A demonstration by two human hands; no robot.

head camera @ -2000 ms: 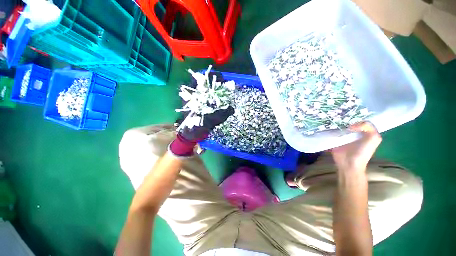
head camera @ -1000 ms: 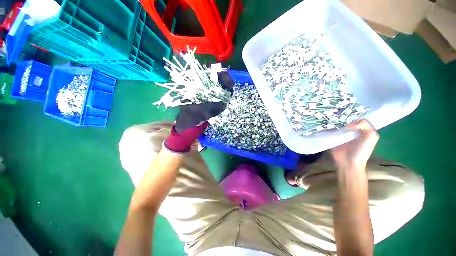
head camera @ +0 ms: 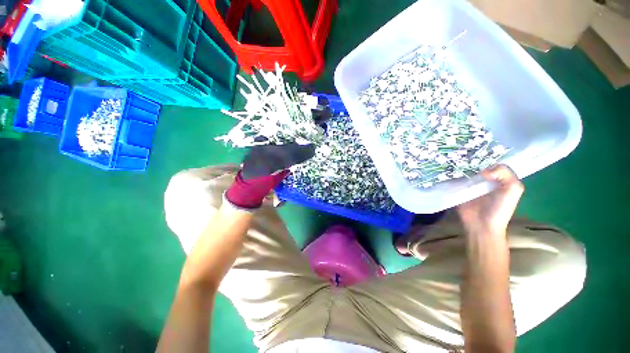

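Note:
My left hand, in a dark work glove with a maroon cuff, holds a thick bunch of small white stick-like components, ends sticking out up and to the left. It is over the left side of a blue parts bin filled with similar parts. My right hand, bare, grips the near rim of the white parts tray. The tray is tilted and overlaps the right side of the blue bin. Loose white-and-green parts lie in its left and lower portion. The fingers under the tray are partly hidden.
A pink-purple low stool is between the wearer's legs. Teal turnover crates and a red plastic stool stand beyond. Another blue bin with white parts and a smaller one are at left. Brown cartons are top right.
My left hand has turned, and its bunch now fans out wider up and to the left. The white tray has shifted slightly left, still held by my right hand.

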